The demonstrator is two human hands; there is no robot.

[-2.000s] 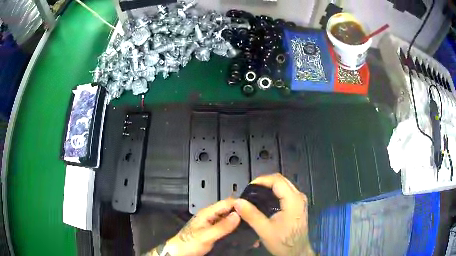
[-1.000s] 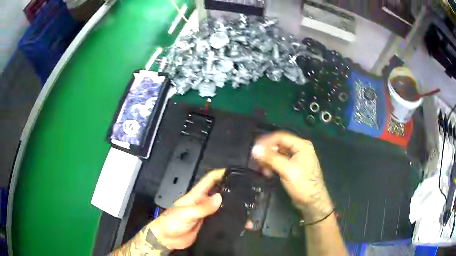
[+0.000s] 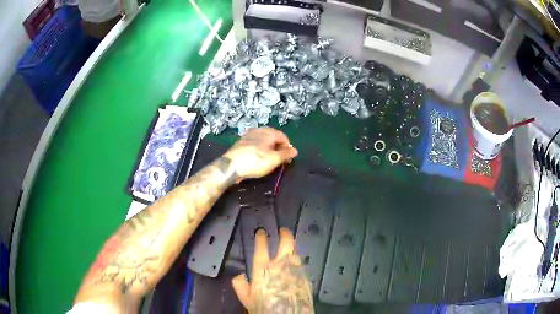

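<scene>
My left hand [image 3: 265, 153] is at the top end of a long black panel [image 3: 260, 218], fingers pinched around the end of a thin red wire [image 3: 279, 179] with a tiny white tip. My right hand [image 3: 279, 276] lies palm down over the panel's lower part, fingers spread, two fingertips near its round hole. The hand hides much of the panel. A second black panel [image 3: 215, 245] lies tilted just to the left, partly under my left forearm. More black panels [image 3: 344, 257] lie side by side to the right.
Silver castings [image 3: 282, 83] are heaped behind, with black rings [image 3: 393, 104] beside them. A blue bin [image 3: 443, 138], a red bin [image 3: 482, 170] and a white cup [image 3: 489, 132] stand at right. A smartphone [image 3: 164, 153] lies at left; a corded tool tray is at far right.
The panel held up in my hands is now down on the black surface. My left hand has moved up to the red wire; my right hand has moved down onto the panel.
</scene>
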